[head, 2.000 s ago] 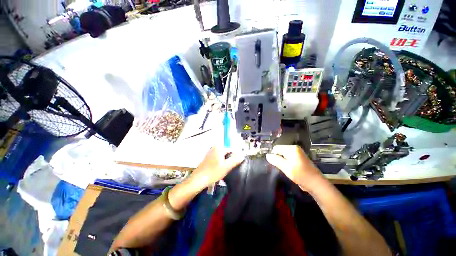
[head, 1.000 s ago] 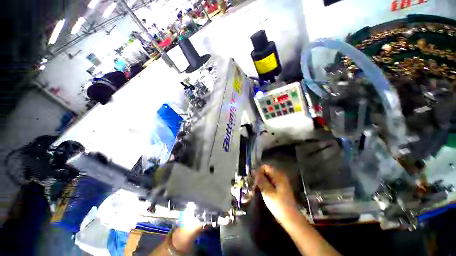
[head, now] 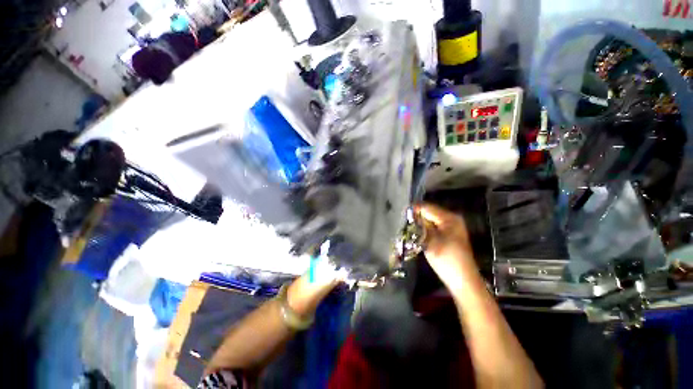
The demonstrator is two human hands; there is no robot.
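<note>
The grey button sewing machine head [head: 372,175] stands close in the centre, seen from its side and blurred. Small shiny metal parts [head: 410,235] sit low at its front. My right hand [head: 444,232] is at these parts on the right of the head, fingers bent together; whether it grips anything is hidden. My left hand [head: 319,277] is at the lower left of the head, partly covered by it and washed out by glare. A slim turquoise tool [head: 312,268] shows beside it. Dark cloth [head: 387,323] hangs below the head, between my arms.
The control panel [head: 479,121] and a black bottle [head: 458,47] with a yellow label stand behind right. The feeder mechanism [head: 627,292], clear hose [head: 543,64] and button bowl [head: 631,61] are at right. A blue-and-clear bag [head: 277,140], black fan [head: 99,163] and dark pieces [head: 220,327] are at left.
The view has moved closer and turned to the machine's side. My right hand has moved from the cloth edge to the right side of the head. My left hand is now partly behind the head.
</note>
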